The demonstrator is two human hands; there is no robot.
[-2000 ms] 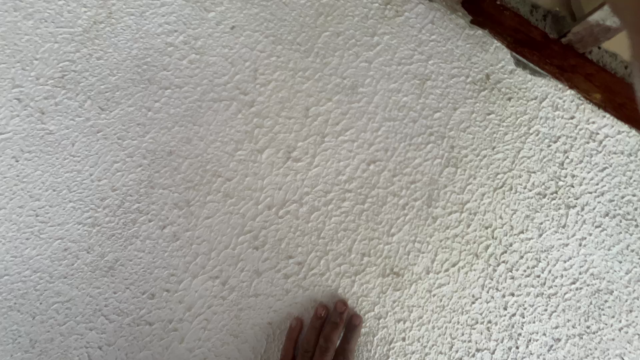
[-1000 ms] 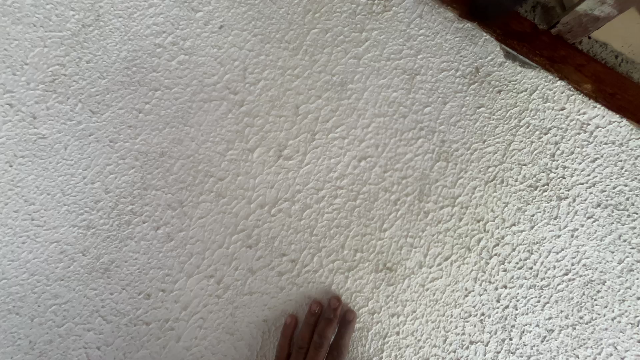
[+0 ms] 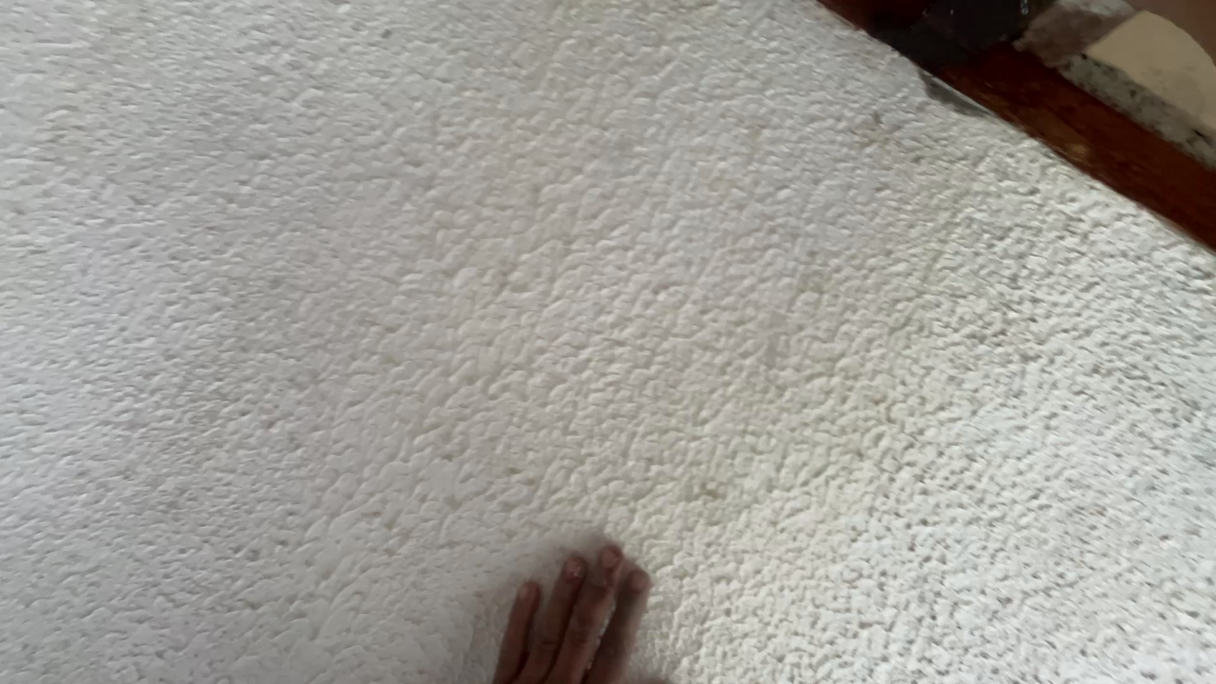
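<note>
A rough white textured surface (image 3: 608, 332) fills most of the head view, with faint yellowish patches right of the middle. At the bottom edge my left hand (image 3: 579, 617) lies against it, back of the hand toward the camera. Its four fingers are extended and slightly apart, pointing up the view, and nothing is held in them. The palm and wrist fall outside the frame, and shadow darkens the fingers. My right hand is not in view.
A reddish-brown strip, apparently wooden, (image 3: 1073, 123) borders the white surface at the upper right. A dark, blurred thing (image 3: 978, 24) overlaps the strip near the top edge. Beyond it is a beige shape (image 3: 1154, 57) beside a speckled band (image 3: 1130, 104).
The dark thing at the upper right shows more fully over the brown strip than two seconds ago. My left hand remains at the bottom with its fingers extended.
</note>
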